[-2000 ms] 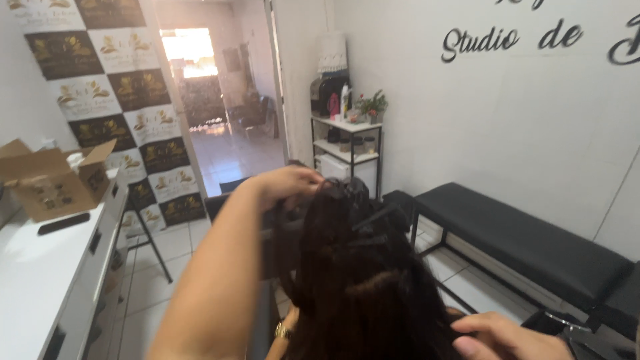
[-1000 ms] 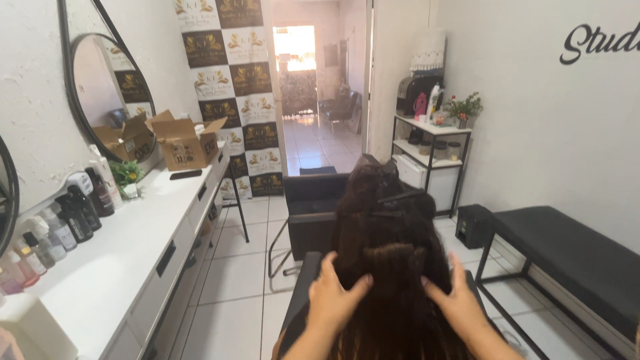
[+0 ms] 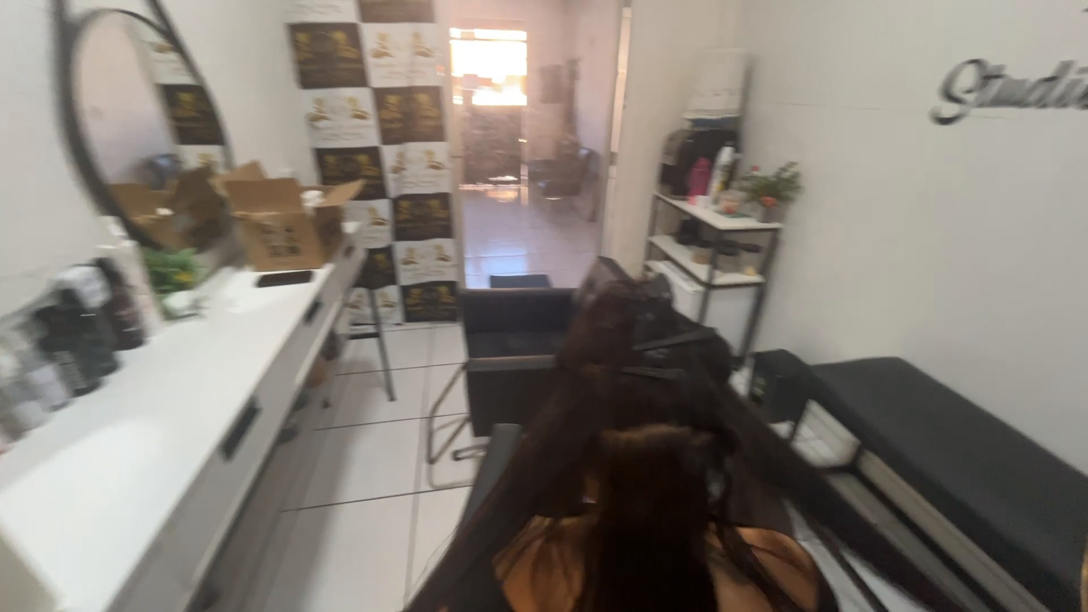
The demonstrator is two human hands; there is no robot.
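Note:
A person sits in front of me, seen from behind, with long dark hair (image 3: 650,510) and bare shoulders. Dark clips (image 3: 676,340) hold hair gathered at the top of the head. One section hangs down the middle of the back, while two long side sections stretch outward, one to the lower left (image 3: 510,501) and one to the lower right (image 3: 816,484). Both of my hands are outside the view, so whether they hold these sections cannot be seen.
A white counter (image 3: 170,425) with bottles (image 3: 76,340), a cardboard box (image 3: 285,225) and a mirror (image 3: 140,119) runs along the left. Ahead stand a black salon chair (image 3: 514,382) and a shelf unit (image 3: 718,217). A black padded bench (image 3: 960,442) is at right.
My hands were at the sides of the hair one second ago and have gone out of view. The side sections, hanging down before, are now spread outward to left and right.

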